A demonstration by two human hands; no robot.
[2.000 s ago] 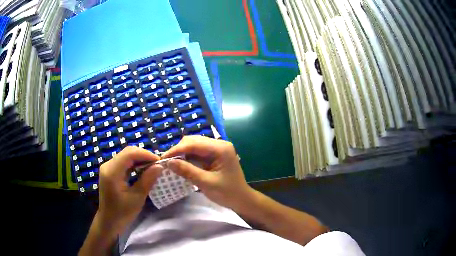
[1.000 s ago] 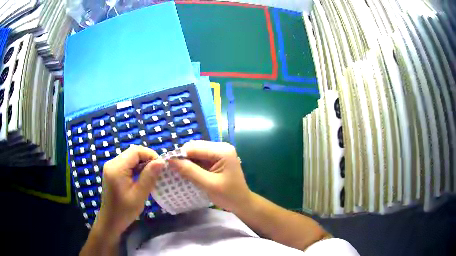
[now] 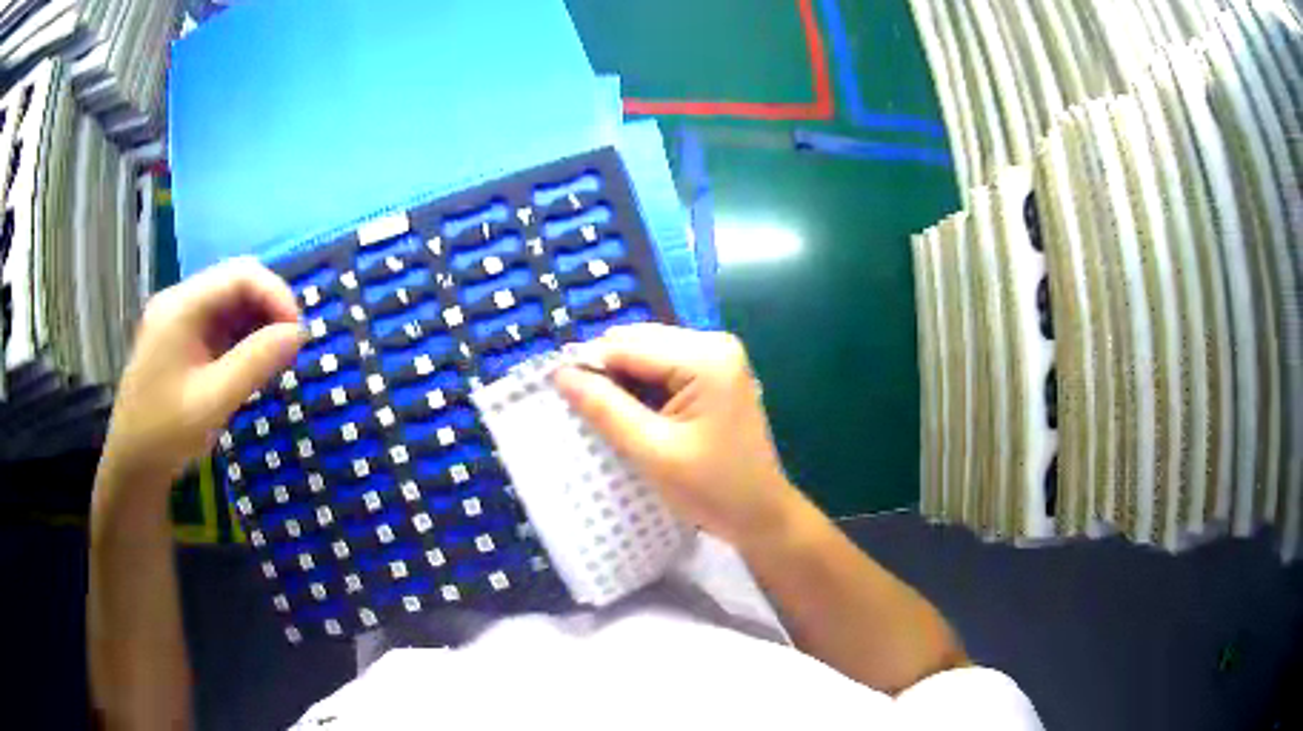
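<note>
The black foam tray (image 3: 415, 493) lies in front of me, with rows of blue cut-outs and small white labels between them. My right hand (image 3: 693, 421) pinches the top edge of the white label sheet (image 3: 593, 493), which hangs over the tray's right part and shows rows of small printed squares. My left hand (image 3: 200, 364) is over the tray's upper left, thumb and index fingertips close together near a white square. Whether a label is between those fingertips cannot be told. The left hand hides part of the tray's left edge.
A plain blue sheet (image 3: 386, 107) lies beyond the tray. Upright boards stand at the right (image 3: 1143, 300) and at the left (image 3: 65, 229). The green bench top (image 3: 843, 314) carries red and blue tape lines. A white sleeve is at the bottom right.
My hands were together at the sheet's top edge. My left hand has moved away left, over the tray. My right hand keeps the sheet, which now hangs more fully open.
</note>
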